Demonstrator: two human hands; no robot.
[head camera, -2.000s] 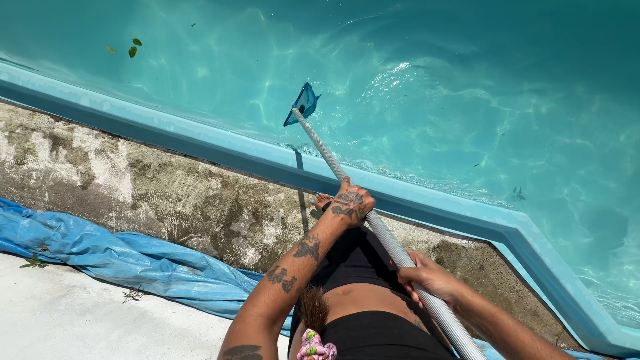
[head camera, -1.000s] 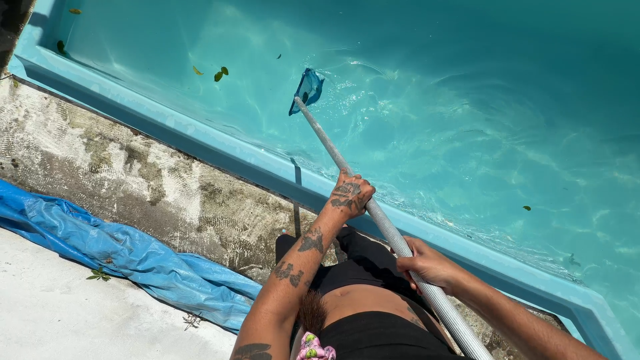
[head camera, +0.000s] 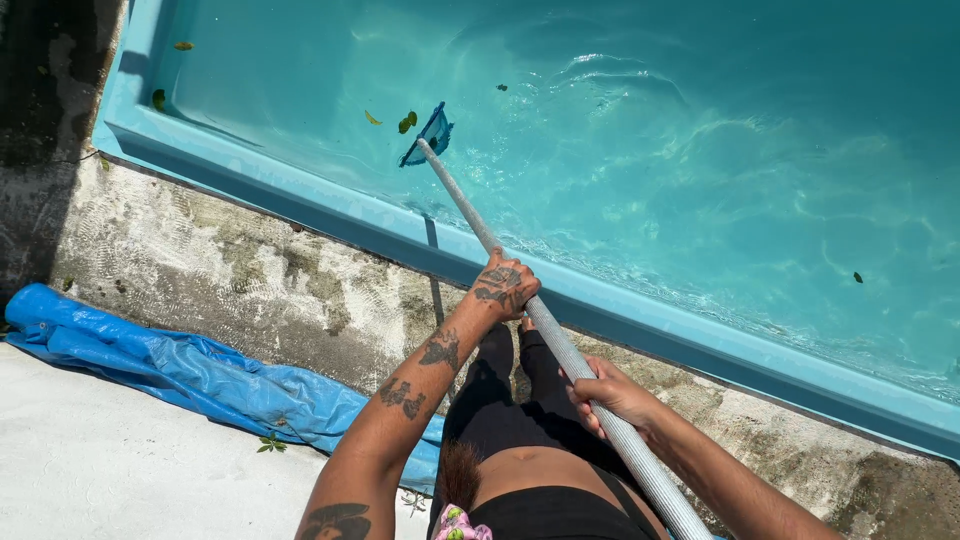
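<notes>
A pale grey ribbed pole (head camera: 555, 333) runs from the bottom edge up over the pool's rim. My left hand (head camera: 505, 286) grips it near its middle, and my right hand (head camera: 611, 396) holds it lower down, close to my waist. At the pole's far end a blue pool skimmer net (head camera: 439, 135) meets the water, with something dark in its mesh. Just left of the net float green-yellow leaves (head camera: 407, 122) and a small yellow leaf (head camera: 373, 118). Farther left are a yellowish leaf (head camera: 184, 46) and a dark green leaf (head camera: 158, 99) by the pool wall.
The light blue pool rim (head camera: 322, 187) slants down across the view, with a corner at upper left. My feet are on the rough concrete edge (head camera: 247, 262). A crumpled blue tarpaulin (head camera: 225, 382) lies behind it, beside a white surface (head camera: 135, 457). A dark leaf (head camera: 857, 277) floats at right.
The view has swung left, bringing the pool's corner in. The net is now close beside the floating leaves, which were well to its left before. Both hands have stayed on the pole.
</notes>
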